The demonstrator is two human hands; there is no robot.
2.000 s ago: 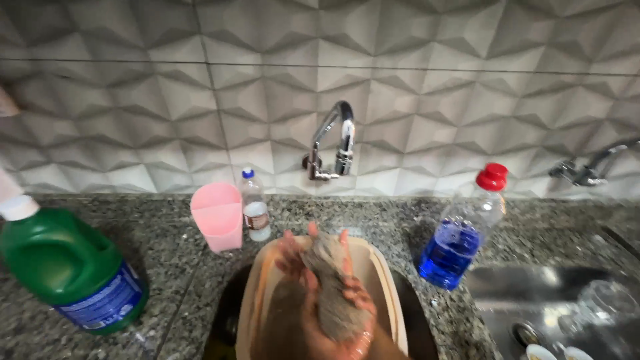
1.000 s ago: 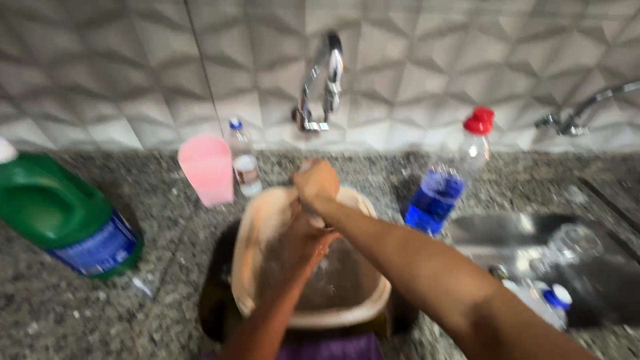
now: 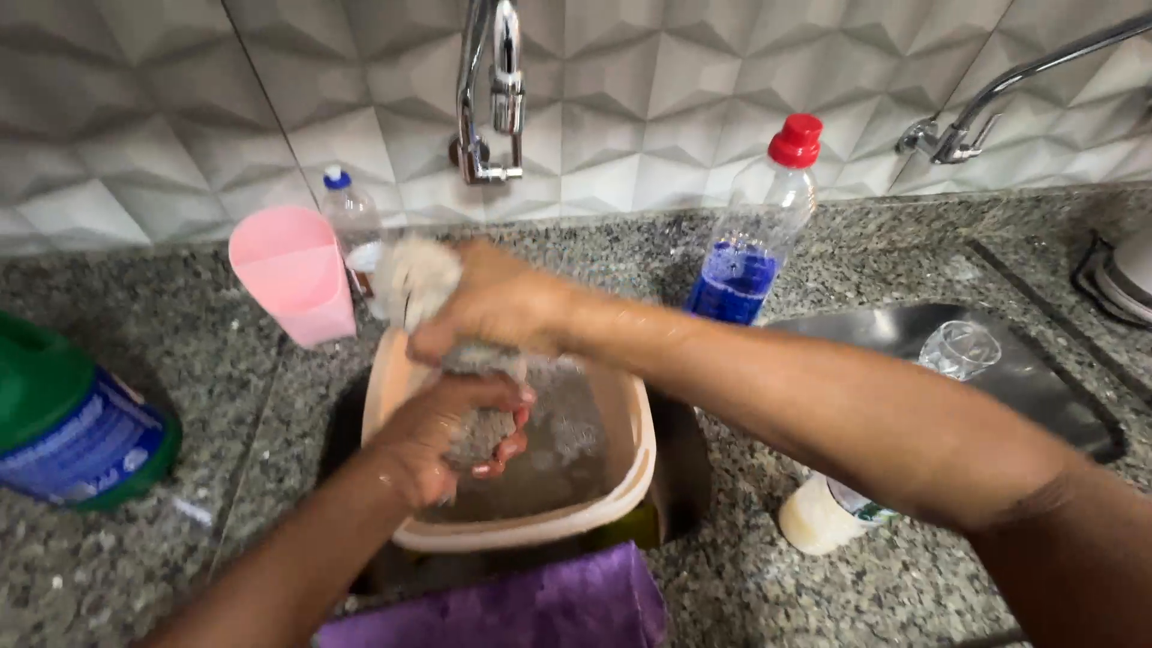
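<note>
My right hand (image 3: 495,297) grips the upper part of a wet, grayish cloth (image 3: 418,274), blurred by motion, above the back left rim of a pale plastic basin (image 3: 522,537). Below it, my left hand (image 3: 459,432) is closed around the lower part of the same cloth, over the basin. Cloudy water (image 3: 576,450) with some foam lies in the basin, which sits in a dark sink bowl. A purple cloth (image 3: 513,603) lies at the front edge, below the basin.
A pink plastic container (image 3: 297,279) and a small blue-capped bottle (image 3: 351,211) stand back left, a green jug (image 3: 72,423) farther left. Behind is a chrome faucet (image 3: 490,99). To the right are a red-capped bottle of blue liquid (image 3: 738,270), a steel sink (image 3: 1044,396) with a glass (image 3: 960,349), and a cream-coloured container (image 3: 814,517).
My hands, crossed low over the basin a second ago, have come apart somewhat, with the cloth showing between them. My right hand is raised near the back left rim.
</note>
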